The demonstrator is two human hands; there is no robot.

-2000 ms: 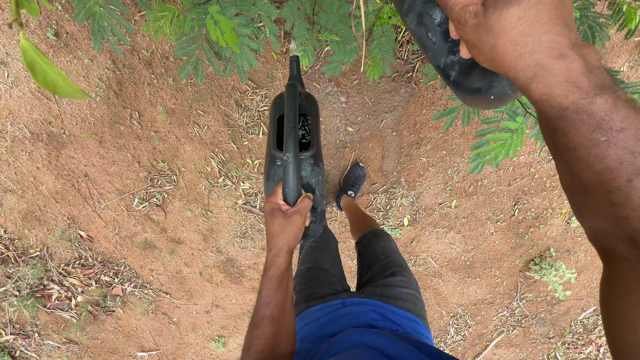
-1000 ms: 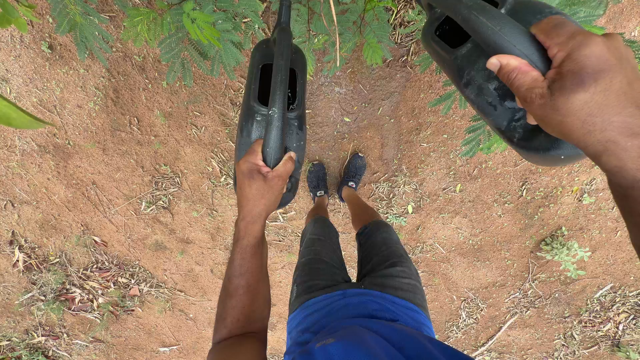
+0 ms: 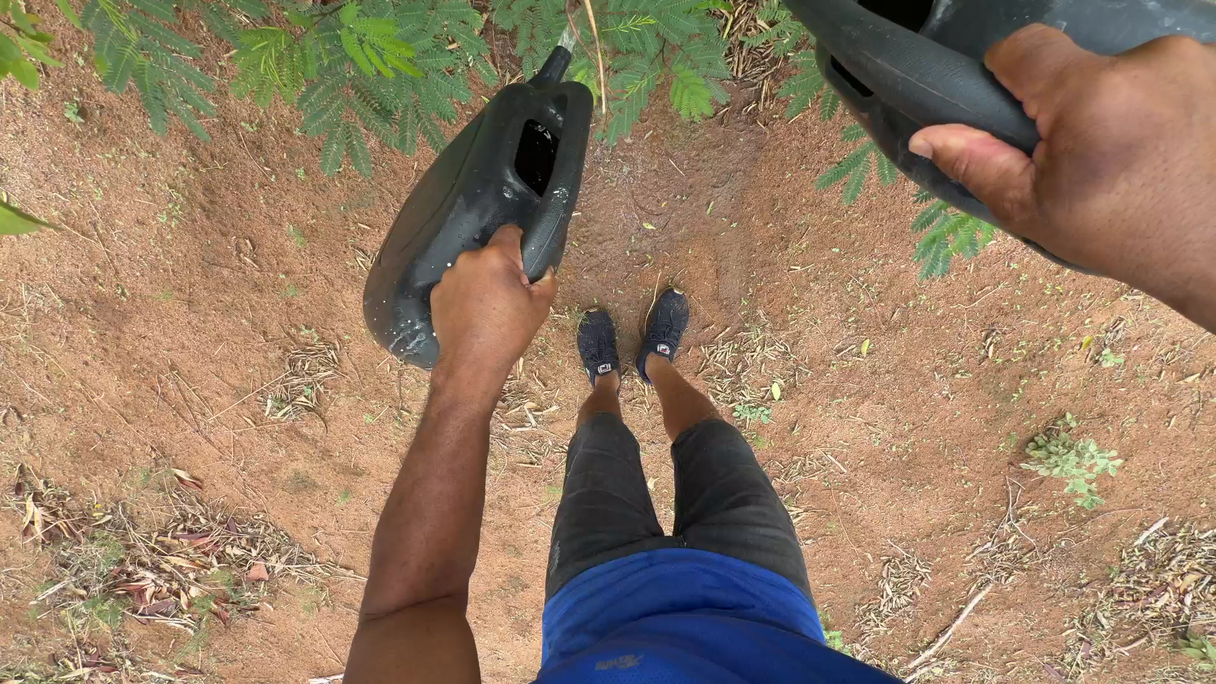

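My left hand (image 3: 489,299) grips the handle of a black plastic watering can (image 3: 446,223) left of centre. Its spout points up and away, with water showing at the tip beside the green leaves. Water drops dot the can's body, and its top opening is dark. At the upper right, my right hand (image 3: 1092,161) is closed around the handle of another black plastic watering can (image 3: 940,81). The frame's top edge cuts off that can, so its spout is hidden.
Feathery green branches (image 3: 380,76) reach in along the top. Damp reddish soil (image 3: 684,190) lies beyond my shoes (image 3: 663,328). Dry leaf litter (image 3: 180,560) covers ground at lower left, and a small weed (image 3: 1073,461) grows at right. Twigs lie at lower right.
The left can has tilted, its base swinging out to the left. My right hand and its can came further into view, then shifted up. My feet, apart from each other two seconds ago, stand side by side.
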